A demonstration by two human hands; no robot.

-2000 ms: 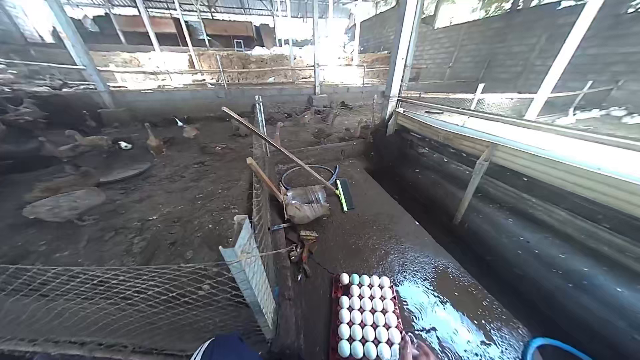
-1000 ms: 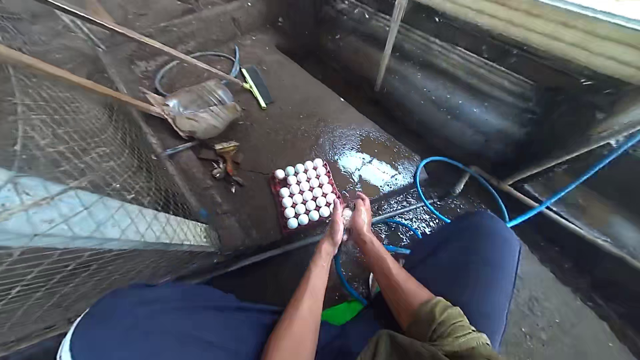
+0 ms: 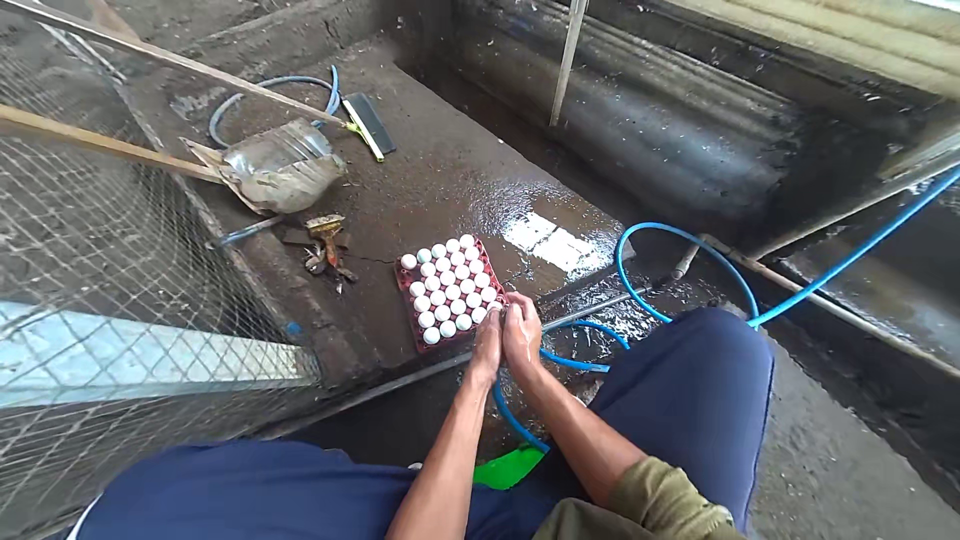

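Observation:
My left hand (image 3: 487, 341) and my right hand (image 3: 521, 330) are wet and pressed close together, palms facing, at the near right corner of a red plastic egg tray (image 3: 410, 300). Whether something lies between the palms is hidden. Rows of white eggs (image 3: 448, 277) fill most of the tray, a few with a bluish tint. The tray rests on the dark wet floor. Below my hands, a blue hose (image 3: 517, 420) runs down to a bright green object (image 3: 510, 469) between my legs, partly covered by my right forearm.
Left of the tray lie a dirty brush (image 3: 326, 229) and a cut plastic container (image 3: 289, 169) on a wooden handle. Behind are a squeegee (image 3: 369, 127) and a hose loop (image 3: 225, 112). Wire netting (image 3: 150, 225) stands at left, a blue hose coil (image 3: 619, 255) and metal pipe (image 3: 585, 311) at right.
The view has tilted down since two seconds ago. Both hands were together beside the tray one second ago, with a pale round thing between them; now that thing cannot be seen.

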